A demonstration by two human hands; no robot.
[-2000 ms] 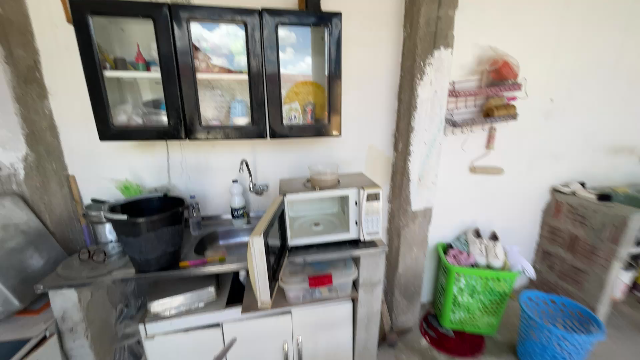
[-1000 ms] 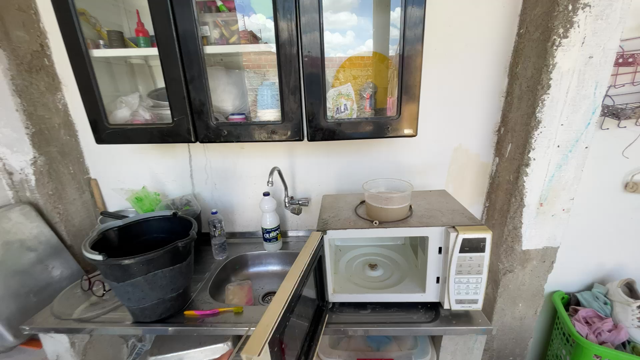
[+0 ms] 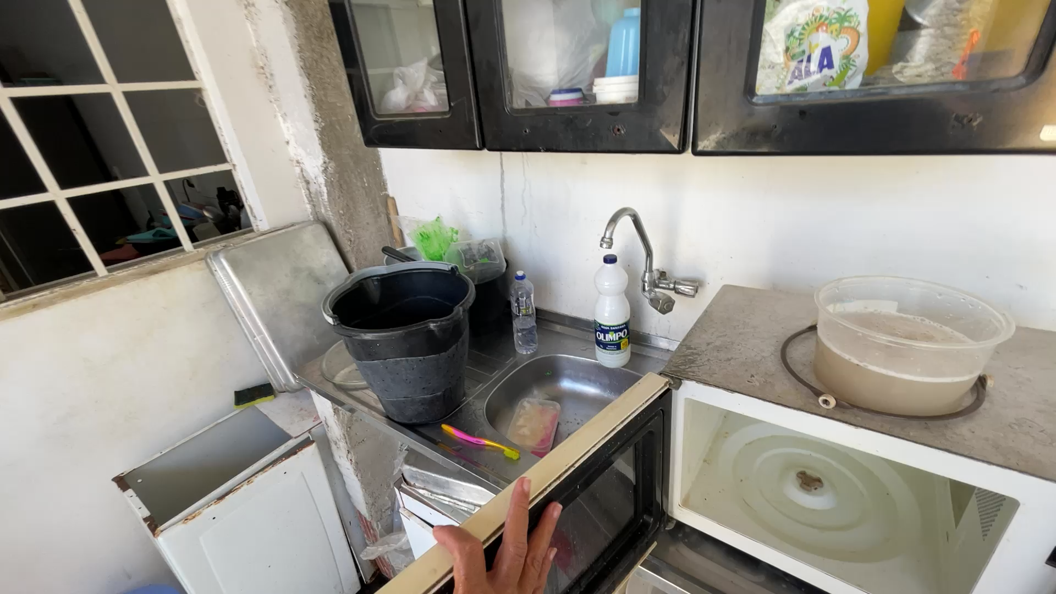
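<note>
My right hand (image 3: 503, 544) is at the bottom centre, its fingers spread against the top edge and inner face of the microwave door (image 3: 606, 495). The door has a cream edge and dark glass and is swung open. To its right is the white microwave (image 3: 833, 487), its cavity showing a round turntable area. On its top stand a clear plastic tub (image 3: 907, 355) of cloudy liquid and a dark looped cord (image 3: 796, 371). My left hand is not in view.
Left of the steel sink (image 3: 569, 379) stands a black bucket (image 3: 408, 355). A white bottle (image 3: 611, 322), a clear bottle (image 3: 524, 313) and a toothbrush (image 3: 478, 441) are about the sink. Black wall cabinets (image 3: 586, 124) hang above; a white metal cabinet (image 3: 256, 528) stands lower left.
My right hand has come into view and touches the microwave door, which stood open in both earlier frames. The view has moved nearer the sink and turned left.
</note>
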